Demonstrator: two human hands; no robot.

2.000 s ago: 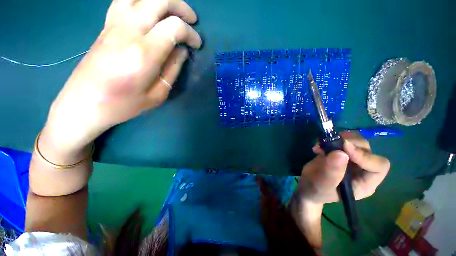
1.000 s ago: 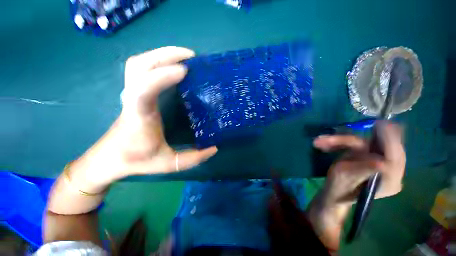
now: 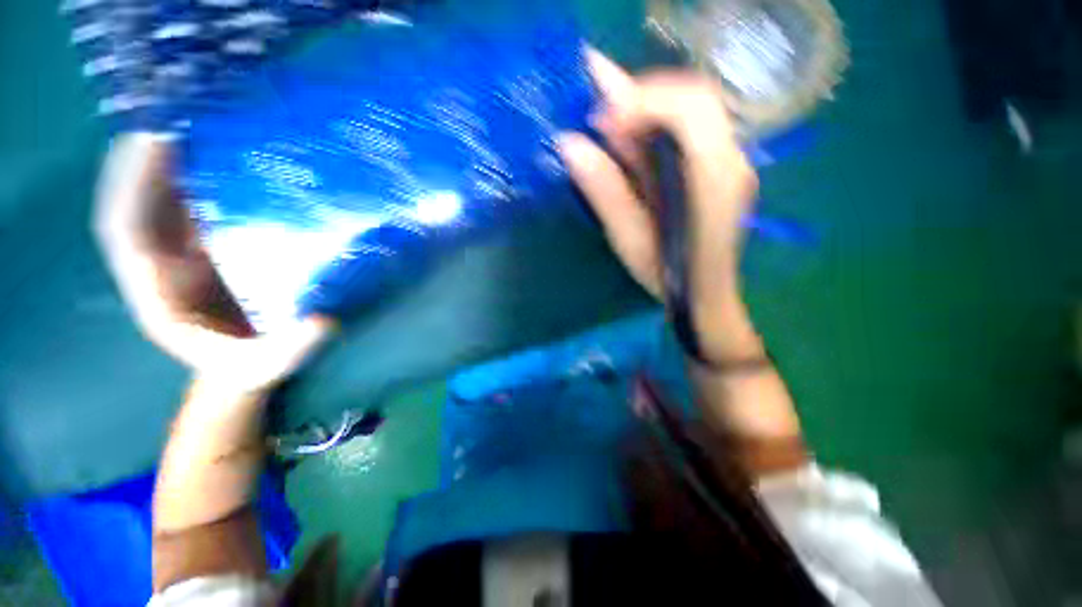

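Observation:
The picture is blurred. A blue circuit board panel (image 3: 392,131) is tilted, with its rows of silver joints facing me and bright glare at its lower left. My left hand (image 3: 190,273) holds its left edge, thumb at the lower corner. My right hand (image 3: 682,166) touches or grips its right edge with the fingertips. The dark handle of the soldering iron (image 3: 673,237) lies along my right palm, held in the same hand. The iron's tip cannot be made out.
Blurred populated boards (image 3: 202,42) lie at the upper left. The round tan-rimmed container (image 3: 771,53) is at the upper right, with blue-handled cutters (image 3: 781,225) below it. A blue bin (image 3: 95,540) is at the lower left. A dark box (image 3: 1009,53) is at the far upper right.
The panel was lifted off the mat by my left hand and now appears further left and larger. My right hand has moved from over the round container to the panel's right edge. The view has shifted.

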